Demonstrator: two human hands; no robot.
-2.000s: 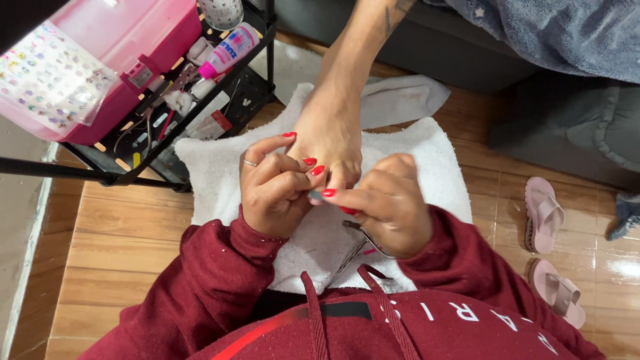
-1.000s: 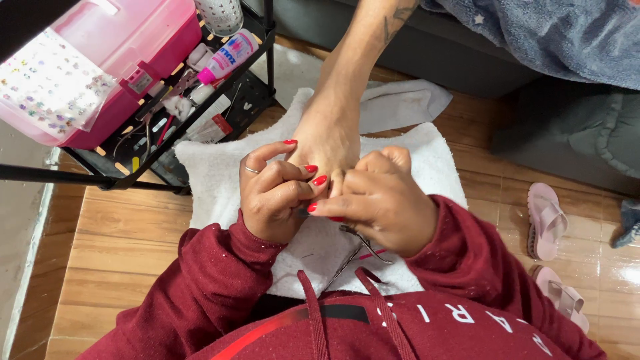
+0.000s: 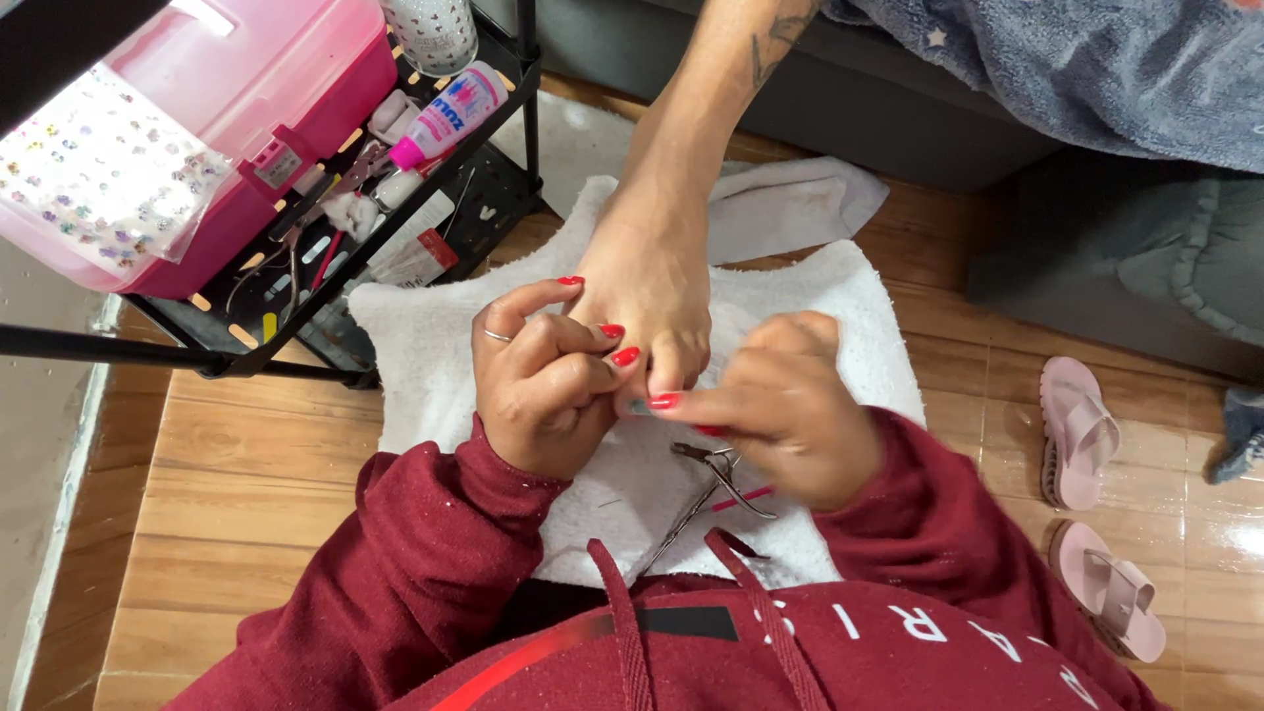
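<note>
Another person's bare foot [image 3: 647, 262] rests on a white towel [image 3: 425, 341] over my lap. My left hand [image 3: 548, 385] is at its big-toe side, fingers bent against the toes, holding the big toe. My right hand [image 3: 790, 405], somewhat blurred, has its index finger at the tip of the big toe, where a small bluish-green patch shows; whether it pinches something small cannot be told. Below the toes lie metal cuticle nippers [image 3: 726, 479], a thin metal tool [image 3: 681, 533] and a pink stick [image 3: 743, 499], partly covered by my right hand.
At the left stands a black rack [image 3: 222, 365] with a pink plastic case [image 3: 346, 89], a pink-capped bottle [image 3: 449, 114], cotton [image 3: 351, 212] and metal tools. Pink sandals [image 3: 1076, 434] lie on the wooden floor at the right. A grey sofa [image 3: 889, 109] with a blue blanket [image 3: 1076, 74] is behind.
My right hand has shifted between the frames around the big toe, its fingertips now a little more apart from my left fingers than one second ago. My left hand stays at the toes.
</note>
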